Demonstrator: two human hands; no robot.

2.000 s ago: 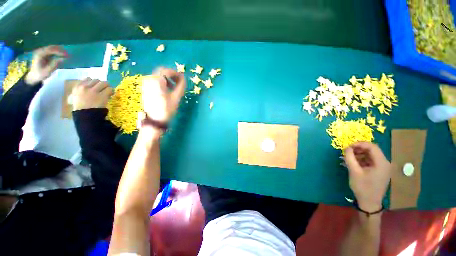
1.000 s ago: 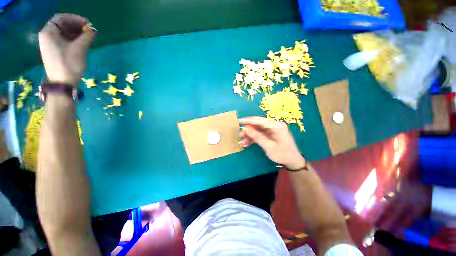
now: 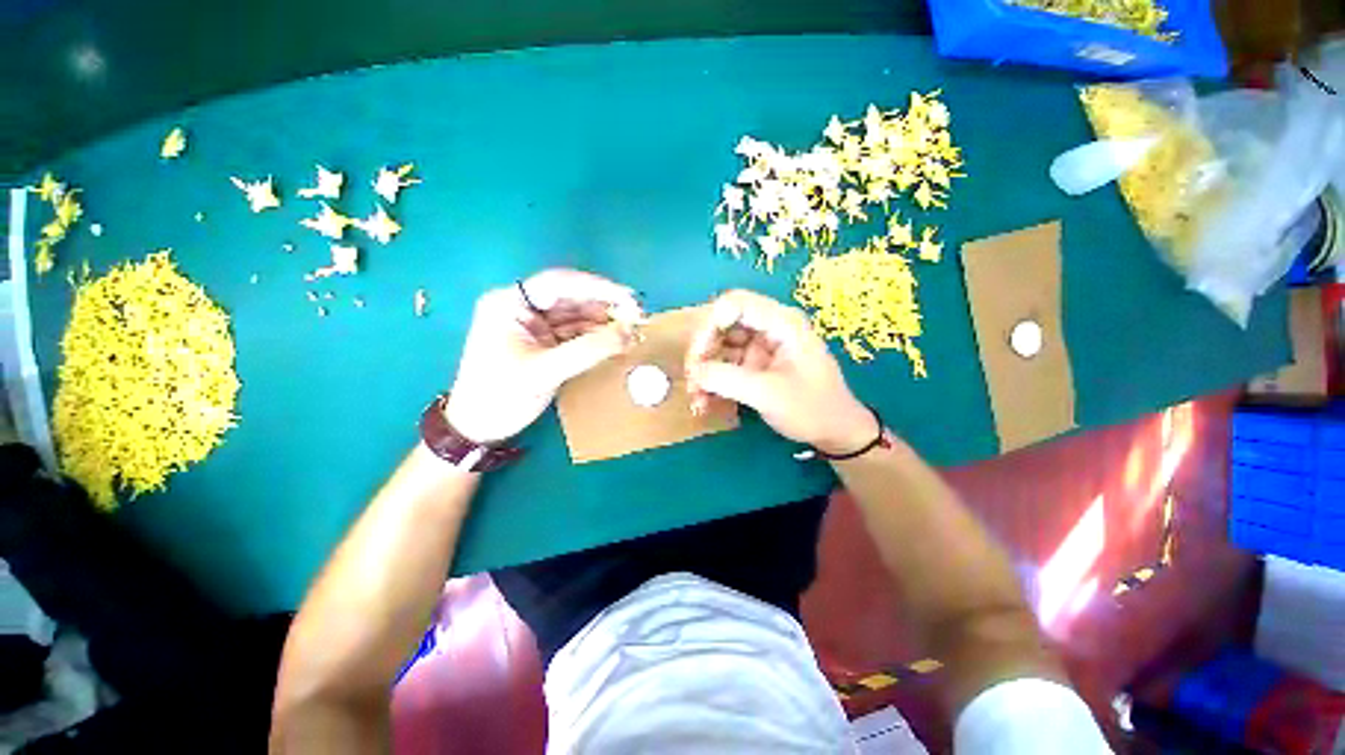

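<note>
A brown cardboard piece (image 3: 605, 426) with a flat white dab (image 3: 648, 387) lies in front of me. My left hand (image 3: 543, 348) is at its upper left edge, with a small yellowish body part (image 3: 630, 316) in the fingertips. My right hand (image 3: 767, 369) is over its right side, thumb and fingers pinched together; a tiny pale piece seems to show at the fingertips, too small to tell clearly. A spread of yellow and whitish pointed bodies (image 3: 841, 177) lies at the upper right, above a small heap of yellow slivers (image 3: 863, 298).
A large yellow heap (image 3: 145, 376) lies at left, with several pointed bodies (image 3: 331, 221) beside it. A second cardboard strip (image 3: 1018, 273), a whitish bottle (image 3: 1099, 165), a plastic bag (image 3: 1232, 192) and a blue bin (image 3: 1077, 47) are at right. A dark sleeve (image 3: 89, 546) shows at lower left.
My left hand has come from the upper left to the cardboard with a body part. My right hand moved from the small heap to the cardboard. The view has shifted right.
</note>
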